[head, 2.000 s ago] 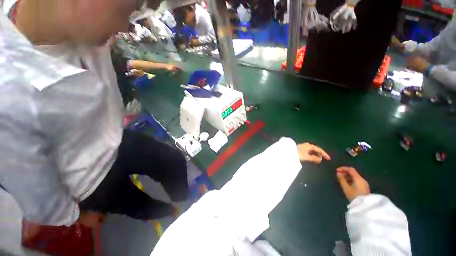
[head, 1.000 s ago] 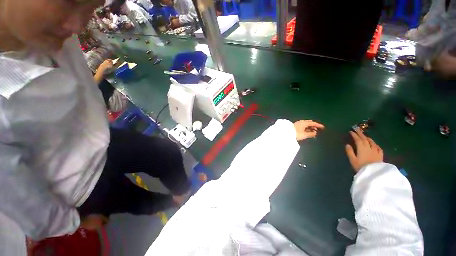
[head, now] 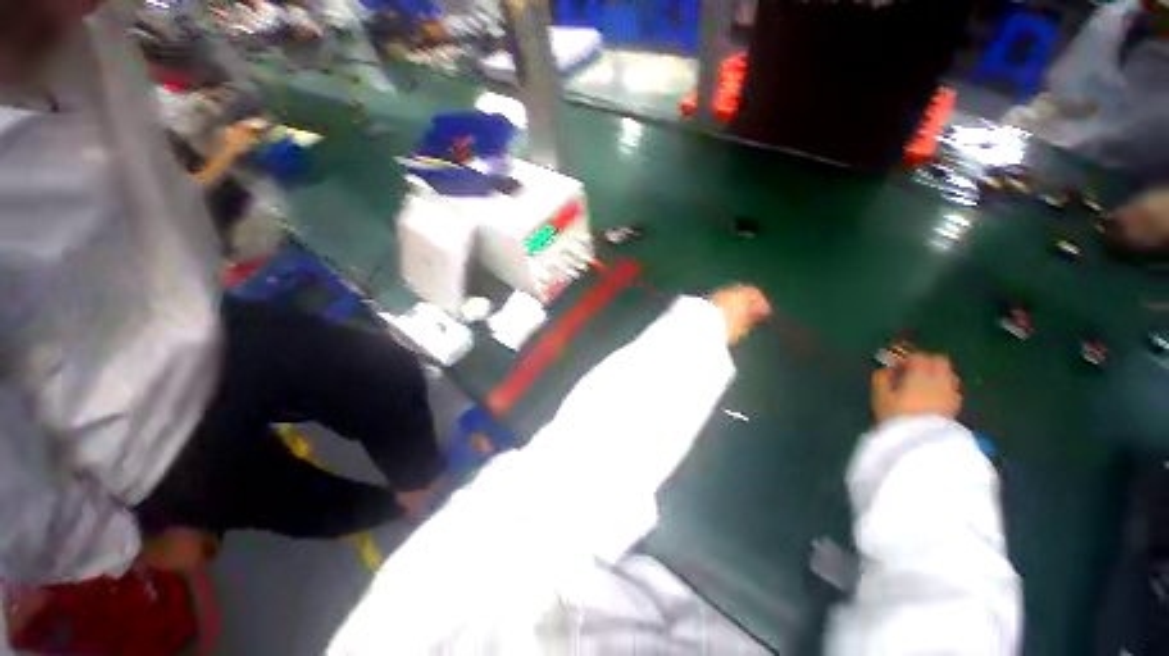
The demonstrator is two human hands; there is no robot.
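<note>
My left hand (head: 742, 313) is over the green mat, its fingers curled and blurred; whether it holds anything cannot be told. My right hand (head: 918, 385) is to the right, back up, fingers curled, at a small dark-and-metallic unit (head: 894, 349) that shows just beyond its fingertips. Whether the fingers grip that unit is hidden by the hand. A small silvery piece (head: 736, 414) lies on the mat between my forearms. A pale square piece (head: 833, 563) lies beside my right sleeve.
A white power supply (head: 532, 231) with lit digits and a blue bin (head: 464, 139) on top stands at left. Red tape (head: 564, 336) runs beside it. More small units (head: 1017, 320) lie at right. A person in a white smock (head: 96, 295) stands close at left.
The view has shifted and blurred. My right hand, flat with fingers spread a second ago, is now curled near the unit. My left hand's fingers have drawn in.
</note>
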